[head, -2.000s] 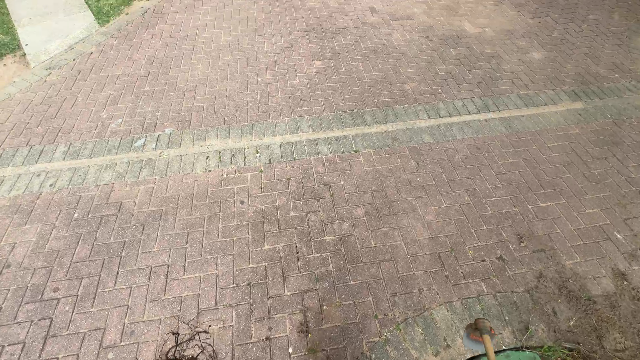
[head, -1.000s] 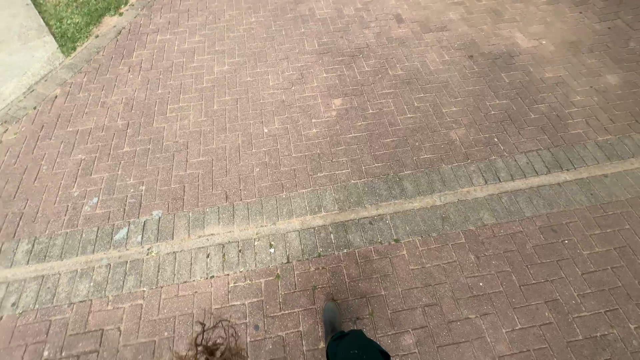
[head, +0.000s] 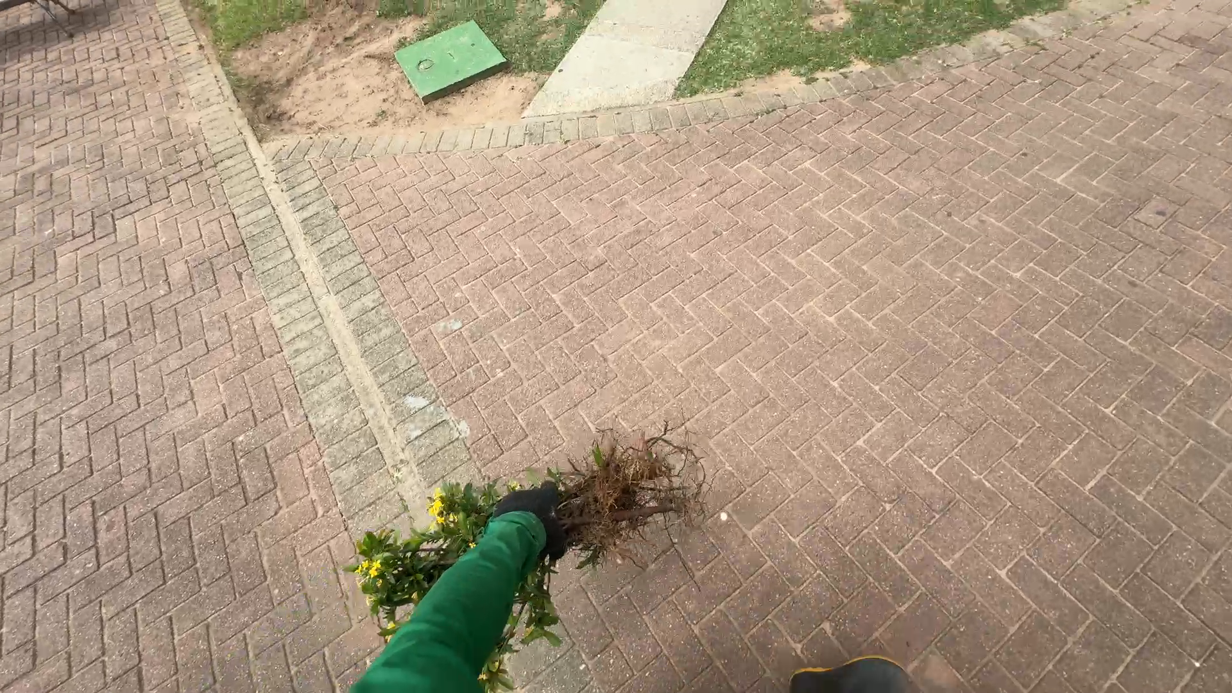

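Observation:
My left hand (head: 535,513), in a black glove below a green sleeve, is closed around the stems of an uprooted leafy plant (head: 393,568) with yellow flowers. The leaves and flowers hang to the left of the hand and partly behind the forearm. Tangled brown roots (head: 630,486) stick out to its right, above the brick paving. My right hand is out of view.
Herringbone brick paving (head: 818,318) spreads all round, crossed at the left by a grey drainage strip (head: 332,308). A curb (head: 577,126) borders grass, bare soil, a concrete path (head: 626,58) and a green utility cover (head: 450,61). A dark boot (head: 849,677) shows at the bottom.
The view has swung left, toward the curb and green cover. Earlier only root tips showed at the bottom edge; now my left hand and the whole flowering plant are in sight.

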